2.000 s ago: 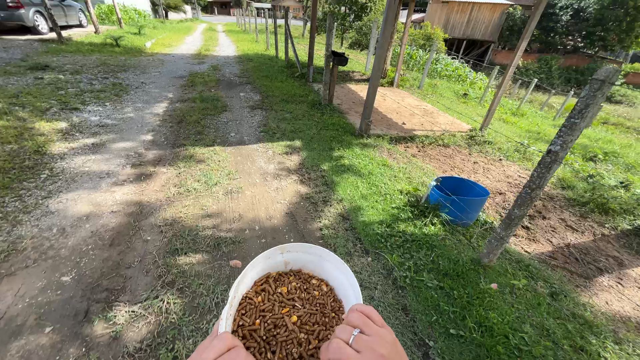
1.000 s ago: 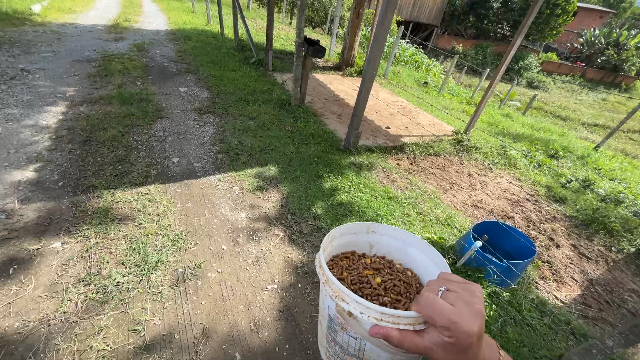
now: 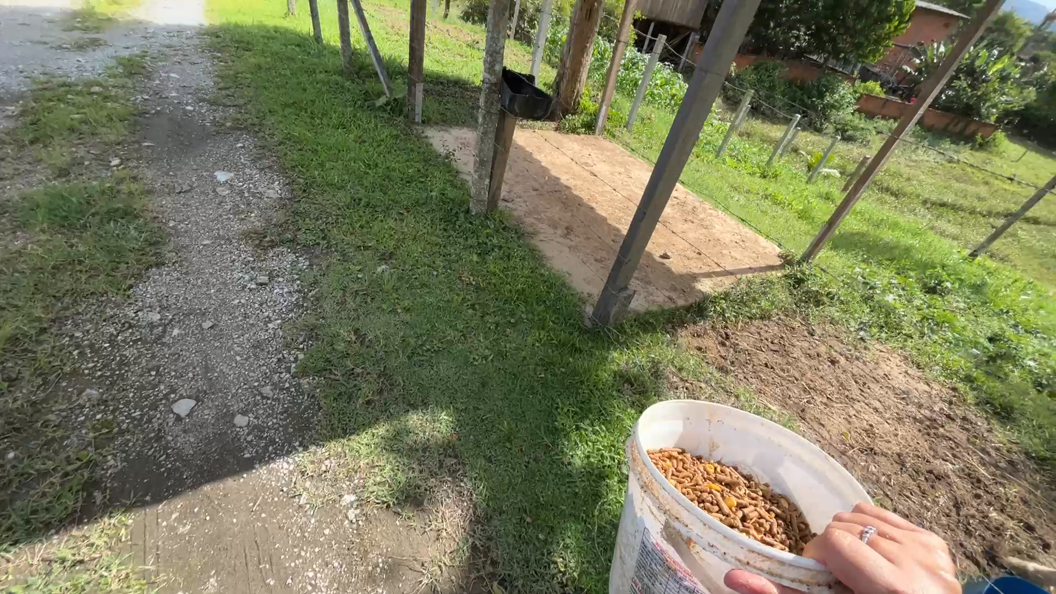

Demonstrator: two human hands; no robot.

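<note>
My right hand (image 3: 879,549), with a ring on one finger, grips the rim of a white plastic bucket (image 3: 660,511) at the lower right. Brown feed pellets (image 3: 730,499) with some yellow pieces lie inside it. The bucket tilts a little, and its side carries a printed label and dirt smears. Only a sliver of a blue plastic tub (image 3: 1011,584) shows at the bottom right corner, beyond my hand. My left hand is outside the frame.
Wooden posts (image 3: 676,157) with wire run along the right. A black feeder (image 3: 525,95) is fixed on a post beside a bare dirt pad (image 3: 610,198). Grass (image 3: 396,272) borders a gravel track (image 3: 206,330) at left. Loose soil (image 3: 866,412) lies behind the bucket.
Two seconds ago both hands held the bucket; my left hand has since let go and left the view. The bucket has moved to the right in view. Posts and feeder appear nearer.
</note>
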